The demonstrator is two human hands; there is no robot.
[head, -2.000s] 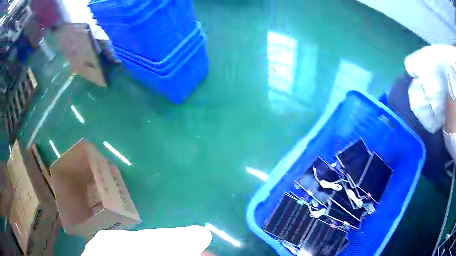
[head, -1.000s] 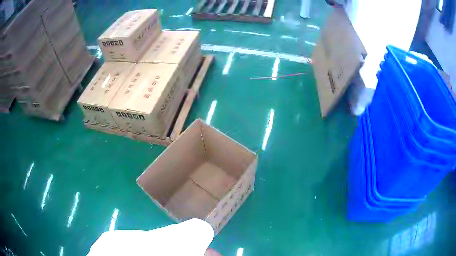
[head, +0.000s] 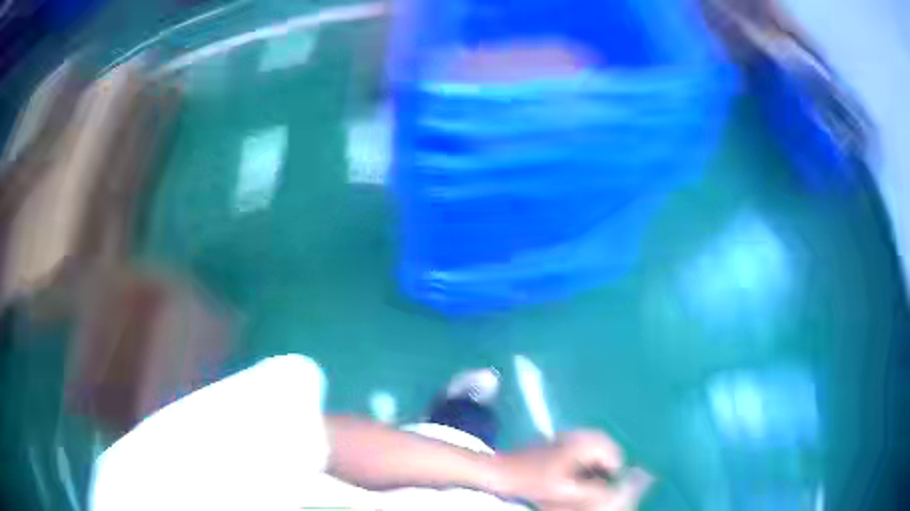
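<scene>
The frame is strongly blurred. My left hand (head: 574, 471) is low, right of centre, at the end of a bare forearm that comes out of a white sleeve. Its fingers look curled. A small pale shape (head: 635, 489) shows at its fingertips; I cannot tell whether it is a held thing or part of a hand. I cannot make out my right hand. The stack of nested blue crates (head: 519, 200) stands on the floor ahead, beyond my left hand and apart from it.
The glossy green floor (head: 319, 250) lies around the crates. A blurred brown carton (head: 140, 344) is at the left, with taller brown shapes (head: 70, 190) behind it. A dark shoe with a pale toe (head: 469, 404) shows beneath me. A pale wall is at the upper right.
The view has swung right from the open carton and pallet, so the blue crate stack is now central and larger. My left forearm and hand have come into view at the bottom.
</scene>
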